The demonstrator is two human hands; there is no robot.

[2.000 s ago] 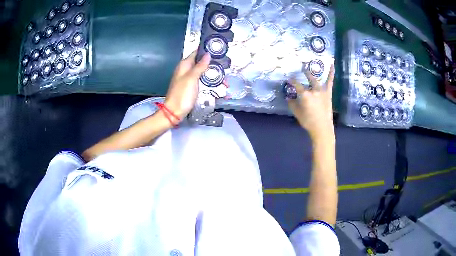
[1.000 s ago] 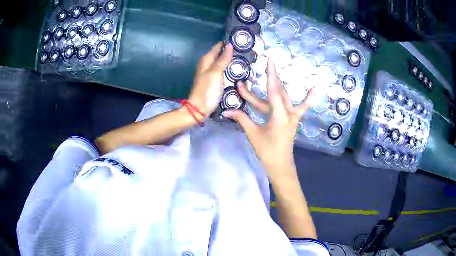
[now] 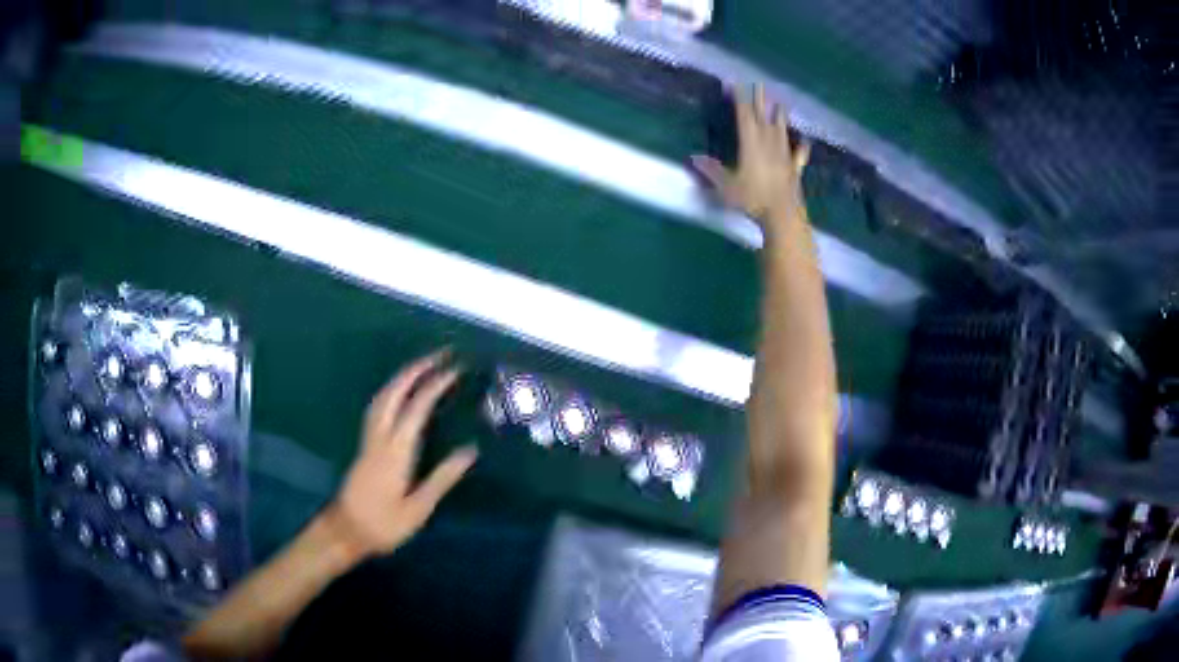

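Note:
A filled black holder with four silver-centred round units [image 3: 575,418] lies on the green surface, right of my left hand. My left hand [image 3: 388,472] is open and empty, with its fingers apart, beside the holder's left end. My right hand [image 3: 763,168] reaches far forward to the back rail, over a dark shape. Its fingers look spread, but blur hides whether it grips anything. A clear tray [image 3: 621,595] lies at the near edge, partly behind my right forearm.
A clear tray of round units [image 3: 142,453] lies at left. More filled holders [image 3: 896,507] and another tray [image 3: 970,627] are at right. A dark ribbed stack [image 3: 983,388] stands beyond them. Two pale rails [image 3: 427,272] run lengthwise across the green surface.
The view has swung forward over the belt. The filled holder has left my left hand and lies on the belt. My left hand has opened; my right hand has moved from the holder to the far rail.

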